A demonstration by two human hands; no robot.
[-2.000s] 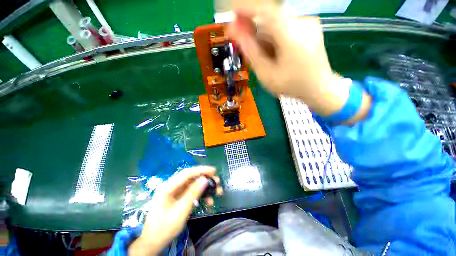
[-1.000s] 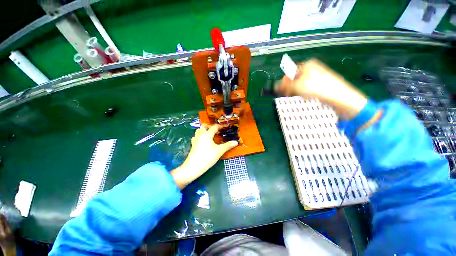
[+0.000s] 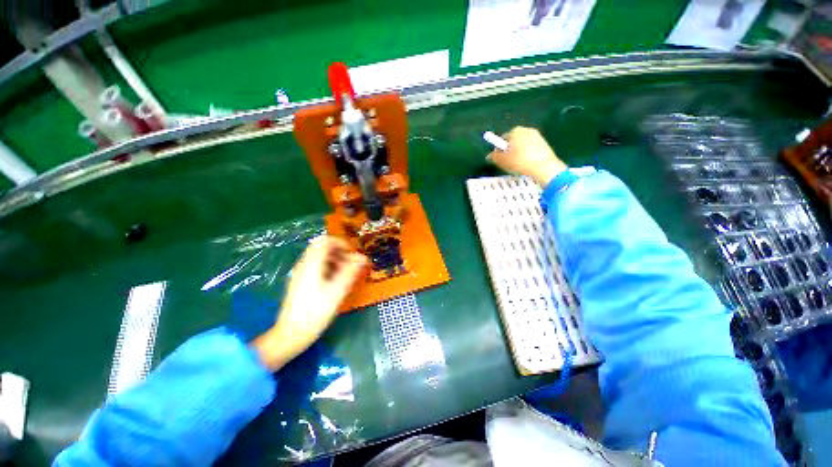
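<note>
The toggle clamp press fixture stands in front of me with its red clamp handle raised. A black piece sits at the fixture nest under the plunger. My left hand is at the left edge of the orange base, beside the nest, fingers curled; whether they hold anything is not clear. My right hand is behind the parts tray, closed on a small white item that sticks out to the left. The gridded strip lies in front of the fixture.
A second gridded strip and a white card lie at left. Crinkled clear film lies left of the fixture. Blister trays with black units are at right. A loose black piece lies at back left. A metal rail runs behind.
My left hand has moved from below the bench front up to the fixture, then slightly left off the nest. My right hand has left the clamp handle and moved right, behind the tray.
</note>
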